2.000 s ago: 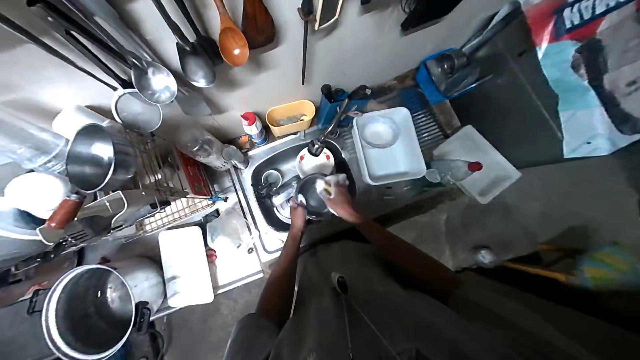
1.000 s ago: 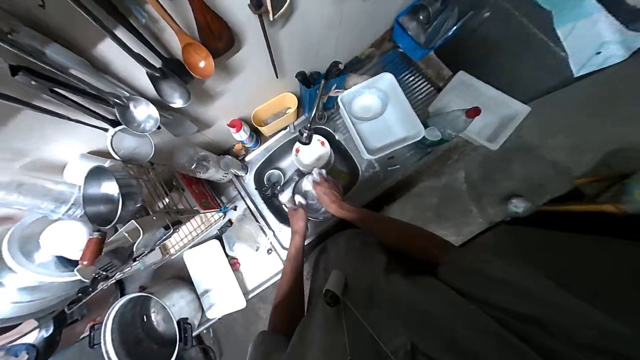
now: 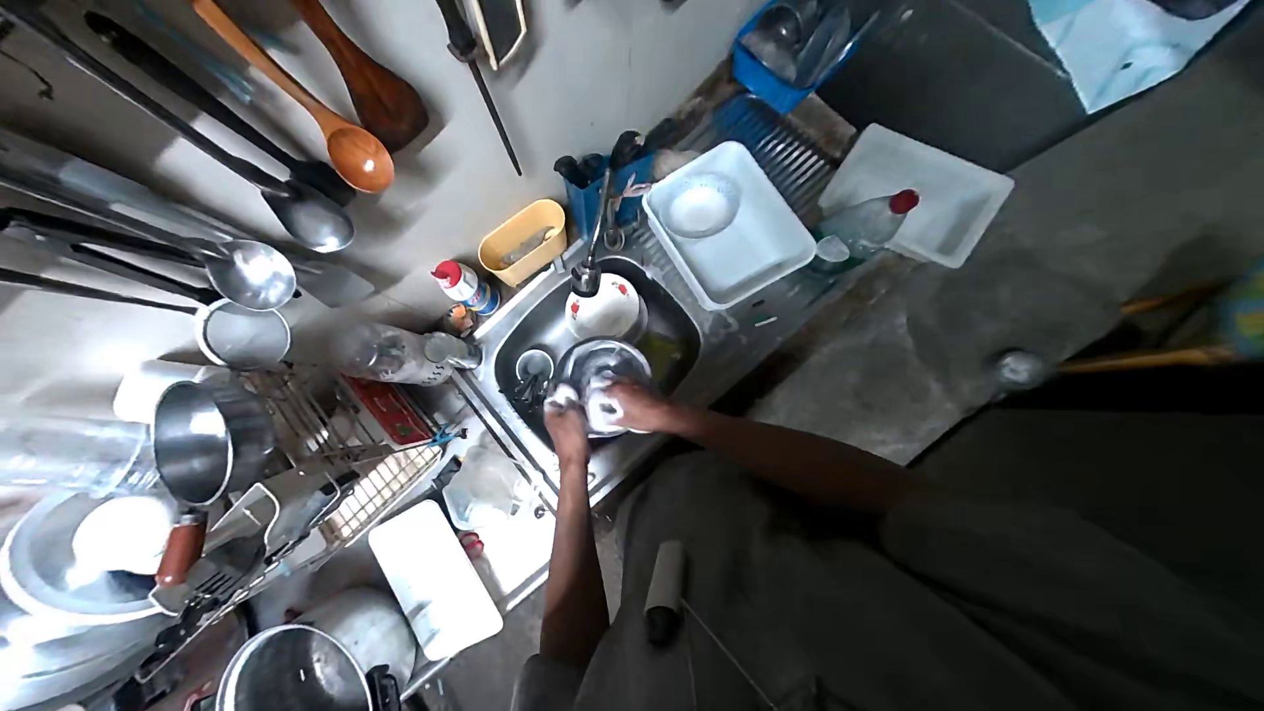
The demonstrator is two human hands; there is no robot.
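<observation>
Over the near side of the steel sink (image 3: 681, 314), my left hand (image 3: 565, 420) grips the rim of a round metal bowl (image 3: 607, 357). My right hand (image 3: 632, 405) is inside or over this bowl, covered with white suds; a sponge or cloth under its fingers cannot be told from the foam. Behind the bowl, a white dish with red flowers (image 3: 602, 306) lies in the sink below the black tap head (image 3: 586, 279). A metal cup (image 3: 534, 365) and some dark cutlery lie at the sink's left side.
Right of the sink stands a white plastic tub (image 3: 736, 262) with a white bowl inside; beyond it are a plastic bottle (image 3: 864, 225) and a second white tray (image 3: 948, 193). A yellow container (image 3: 523, 242) and a red-capped bottle (image 3: 464, 284) stand behind. Left is a dish rack (image 3: 385, 489).
The metal bowl, tilted in my hands two seconds ago, now shows its round opening more fully. My right hand has shifted over it. The view has turned and moved closer.
</observation>
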